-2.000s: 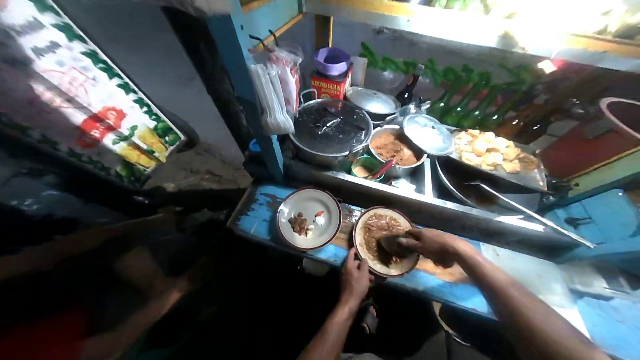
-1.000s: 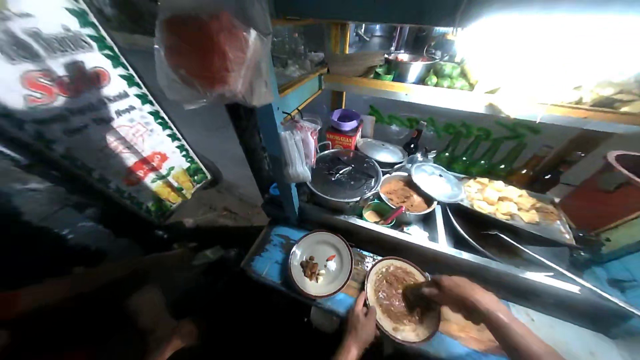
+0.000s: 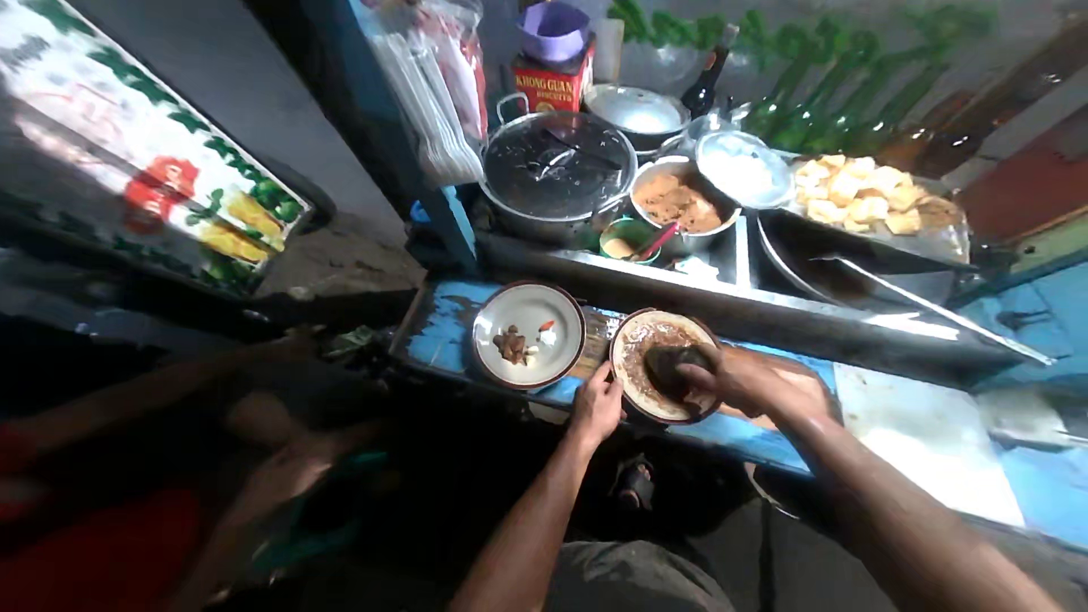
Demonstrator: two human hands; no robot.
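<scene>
A cream plate with a brown rim (image 3: 633, 340) holds a wet brown paste and lies on the blue wooden ledge (image 3: 442, 327). My left hand (image 3: 597, 408) grips its left edge. With my right hand (image 3: 722, 381) I hold a dark pestle (image 3: 667, 367), pressed into the paste. To the left, apart from it, sits a second brown-rimmed plate (image 3: 531, 302) with small brown pieces (image 3: 510, 346), a red chilli piece (image 3: 546, 325) and pale bits beside them.
Behind the ledge stand a lidded pot (image 3: 557, 170), a pan of brown sauce (image 3: 680, 204), a green cup (image 3: 627, 238) with a red-handled spoon, and a tray of fried pieces (image 3: 858, 195). A long-handled utensil (image 3: 943, 314) juts over the metal edge. Another person's arms (image 3: 280, 476) are at lower left.
The view has tilted down since one second ago. My right hand has shifted within the plate with the pestle; my left hand stays at the plate's edge.
</scene>
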